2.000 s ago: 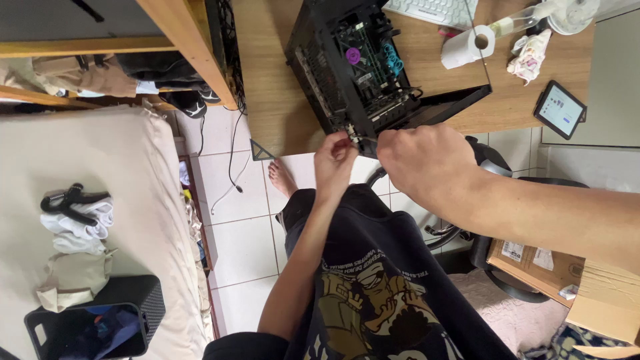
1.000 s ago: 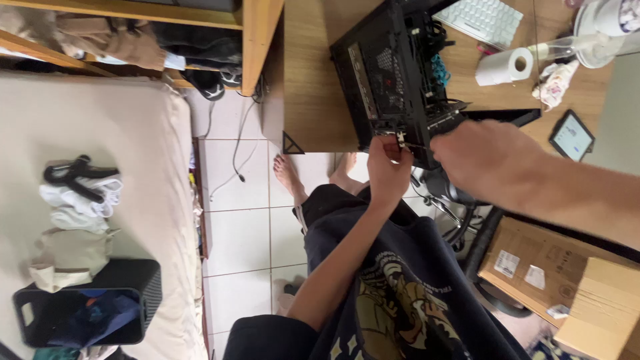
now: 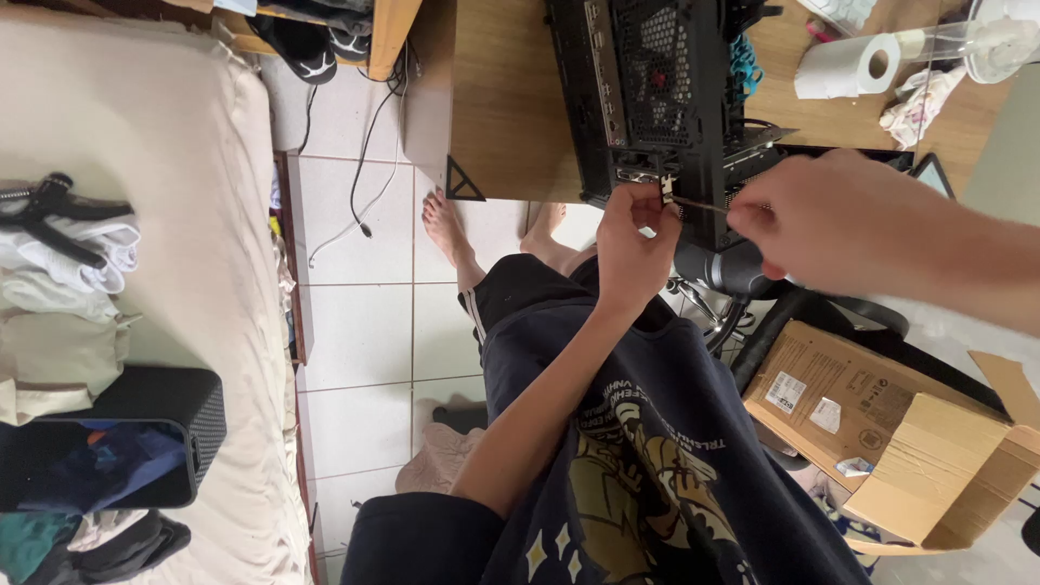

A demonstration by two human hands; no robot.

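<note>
A black desktop computer case (image 3: 707,89) lies near the edge of the wooden desk, its rear panel and metal port strip (image 3: 603,73) facing me. At the case's lower rear corner, the fingertips of my left hand (image 3: 638,252) pinch or press at a small metal bracket (image 3: 668,188); whether they hold a separate part cannot be told. My right hand (image 3: 845,236), to the right, is closed around a tool, probably a screwdriver, whose thin shaft (image 3: 700,203) points left to that bracket. Its handle is hidden in my fist. Teal ties or cables (image 3: 743,69) show inside the case.
On the desk (image 3: 512,106) stand a paper roll (image 3: 849,69), a crumpled tissue (image 3: 922,106) and a white keyboard. An office chair and an open cardboard box (image 3: 837,398) are at the lower right. Cables (image 3: 366,179) lie on the tiled floor; a bed (image 3: 203,268) is at left.
The case has turned so that its rear panel faces me more. Both hands remain at its lower corner, and the tool shaft now shows between them. The view has shifted.
</note>
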